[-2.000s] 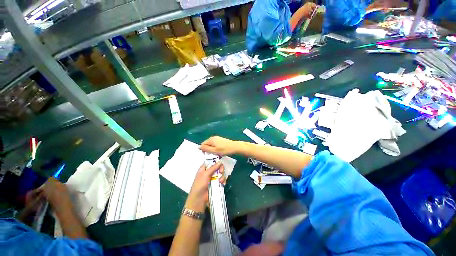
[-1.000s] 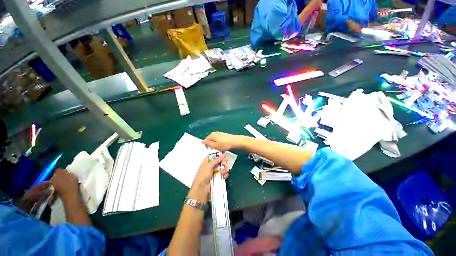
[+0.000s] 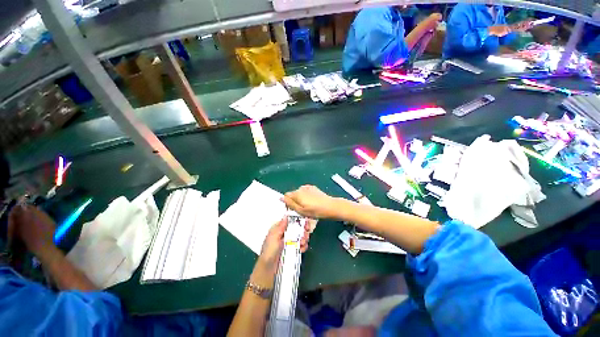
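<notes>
My left hand [image 3: 275,243] is shut around a long white and grey strip [image 3: 285,289], held just over the bench's near edge. The strip has a small orange-yellow spot near its far end, and its near end runs out of the picture. My right hand [image 3: 308,201] has its fingers closed at the strip's far end; whether it pinches the strip or a small part there is hidden. A flat white sheet [image 3: 253,209] lies under and behind my hands.
A stack of white strips [image 3: 181,237] and wrinkled white cloth [image 3: 118,243] lie left. Glowing strips [image 3: 395,164], loose parts [image 3: 372,242] and crumpled white cloth [image 3: 493,178] lie right. A metal post [image 3: 118,99] rises left. People in blue are at left and across the belt.
The view has shifted, so the belt's things appear further right. My hands keep the same hold at the strip's far end. The left neighbour's hands have moved left, away from the blue-lit strip.
</notes>
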